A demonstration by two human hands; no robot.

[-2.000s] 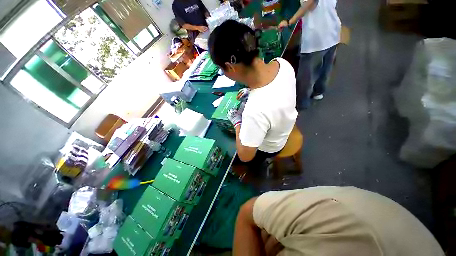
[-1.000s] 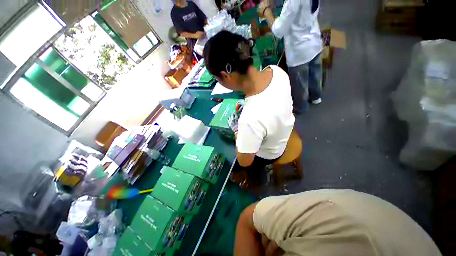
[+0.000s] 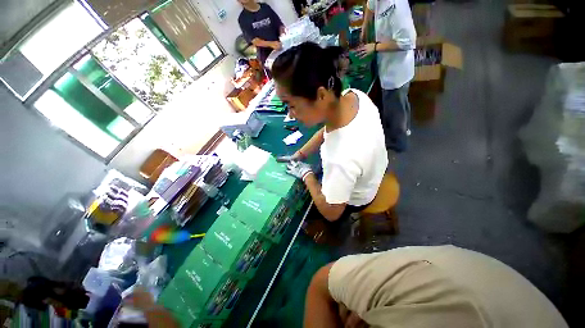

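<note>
Green boxes with white lettering [image 3: 228,232] stand in a row along the green bench in front of me. A blurred bare hand [image 3: 151,306] is at the bottom left edge, beside the nearest box. It looks like my left hand, but blur hides its fingers and whether it holds anything. My right hand is not in view. Another person in a white top [image 3: 353,147] sits at the bench with gloved hands [image 3: 299,168] on the farthest box of the row.
A beige-clad shoulder [image 3: 436,282] fills the bottom right; whose is unclear. Clear plastic bags [image 3: 118,255], a rainbow duster [image 3: 170,235] and stacked flat packs lie on the bench. Two people stand farther back near an open carton [image 3: 426,61]. A plastic-wrapped bundle [image 3: 558,154] stands at right.
The view has shifted slightly. The seated person's box has moved to the end of the row. A blurred hand has appeared at bottom left. The standing person in white has lowered an arm to the bench.
</note>
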